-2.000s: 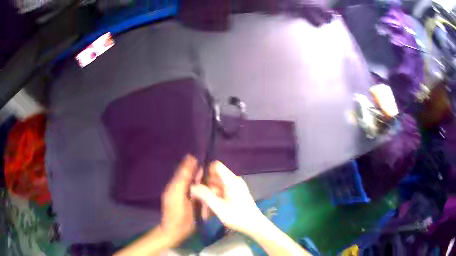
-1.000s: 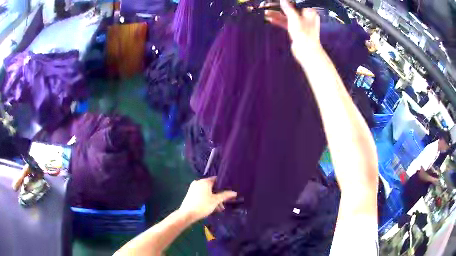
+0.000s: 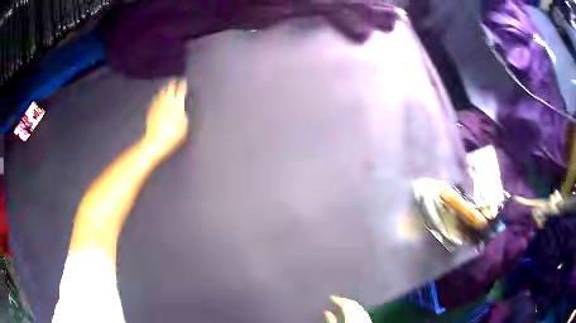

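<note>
The grey-lilac padded table [image 3: 271,170] fills the middle of the view. My left hand [image 3: 167,117] reaches across its far left part, its fingertips at the edge of dark purple cloth [image 3: 148,41] lying along the far edge. Whether the fingers touch or grip that cloth is too blurred to tell. My right hand [image 3: 347,312] is at the bottom edge, mostly cut off, with only some fingers showing. The silver steam iron [image 3: 448,217] with a tan handle rests at the table's right edge.
Heaped purple garments [image 3: 486,258] lie beyond the right edge. A pale hose [image 3: 543,205] runs off right of the iron. A pink-and-white label [image 3: 30,121] is at the far left. Blue plastic [image 3: 63,63] shows behind the table's far left edge.
The view has swung from the garment heaps back to the table. The purple garment my hands were at is gone from in front of me. My left hand now reaches far forward; my right is low.
</note>
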